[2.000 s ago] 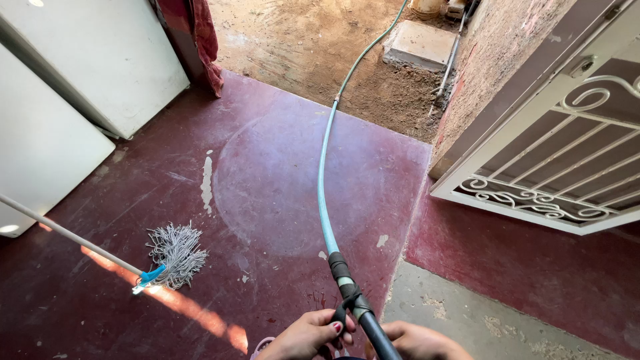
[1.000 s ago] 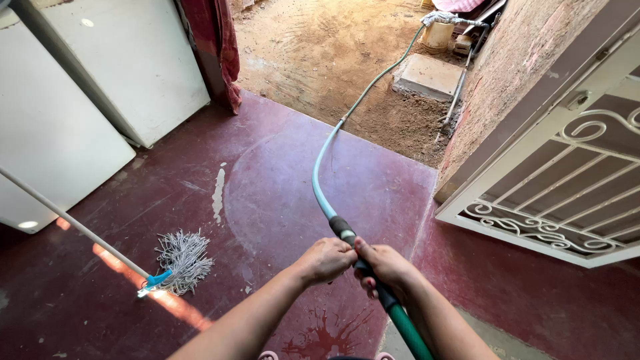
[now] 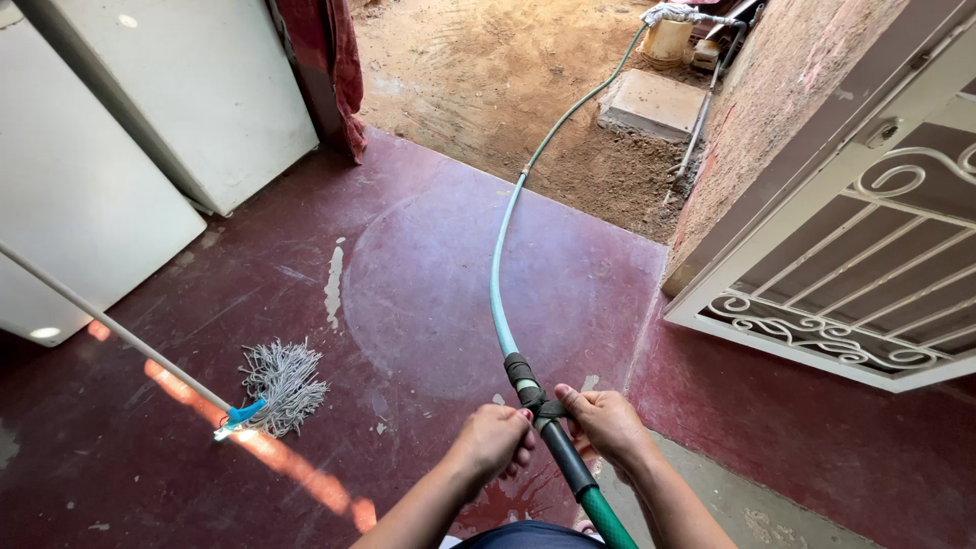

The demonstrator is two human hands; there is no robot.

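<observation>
A garden hose (image 3: 497, 282) runs from the yard across the floor up to my hands. Black rubber strip (image 3: 550, 410) is wound around its joint, where a dark sleeve meets a thicker green hose (image 3: 606, 518). My left hand (image 3: 496, 441) pinches the strip at the joint's left side, fingers curled. On the other side, my right hand (image 3: 606, 427) grips a flat length of the same strip between thumb and fingers. Farther down the joint is a black tube section (image 3: 566, 454).
A string mop (image 3: 286, 389) lies on the dark red floor at left, near white appliances (image 3: 175, 91). A white metal gate (image 3: 793, 305) stands at right. Outside are a concrete slab (image 3: 654, 103), a bucket (image 3: 666, 42) and a pipe (image 3: 698, 130). The floor looks wet near my feet.
My hands were close together on the joint one second ago; now they are apart on either side of it, with a piece of strip stretched to my right hand.
</observation>
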